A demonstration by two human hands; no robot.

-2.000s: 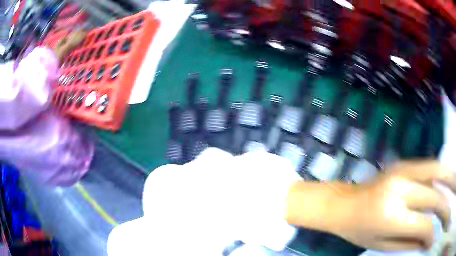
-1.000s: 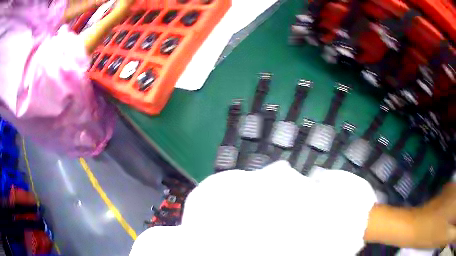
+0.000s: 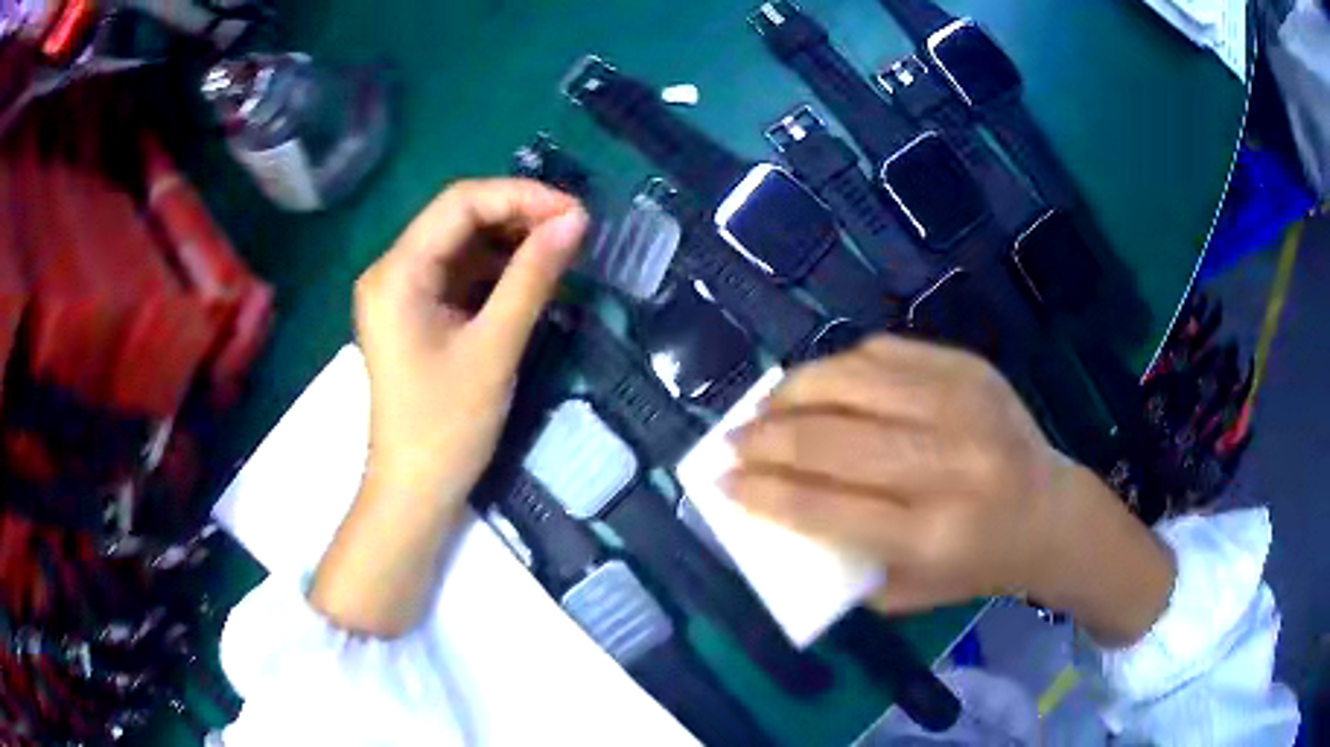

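Note:
My left hand (image 3: 438,336) is bare, with thumb and forefinger pinching the edge of a translucent printed film (image 3: 636,248) above the watch straps. My right hand (image 3: 912,474) holds a small stiff white card (image 3: 788,562) over the watches. Open black smartwatches lie in slanting rows. Bare glossy faces include one watch (image 3: 776,222) and another watch (image 3: 700,347) between my hands. Printed films cover one watch face (image 3: 584,458) and another lower face (image 3: 617,610). My right hand and the card hide some watches.
The green table (image 3: 467,66) has a clear jar-like object (image 3: 299,132) at upper left. Red trays (image 3: 117,277) with straps stand at left. A long white sheet (image 3: 547,642) lies at lower left. More straps (image 3: 1203,387) show beyond the right edge, with white papers (image 3: 1203,26) above.
The view has swung from the red compartment tray and the person in pink to the watch rows. Both my hands now show, one with a film, one with the white card.

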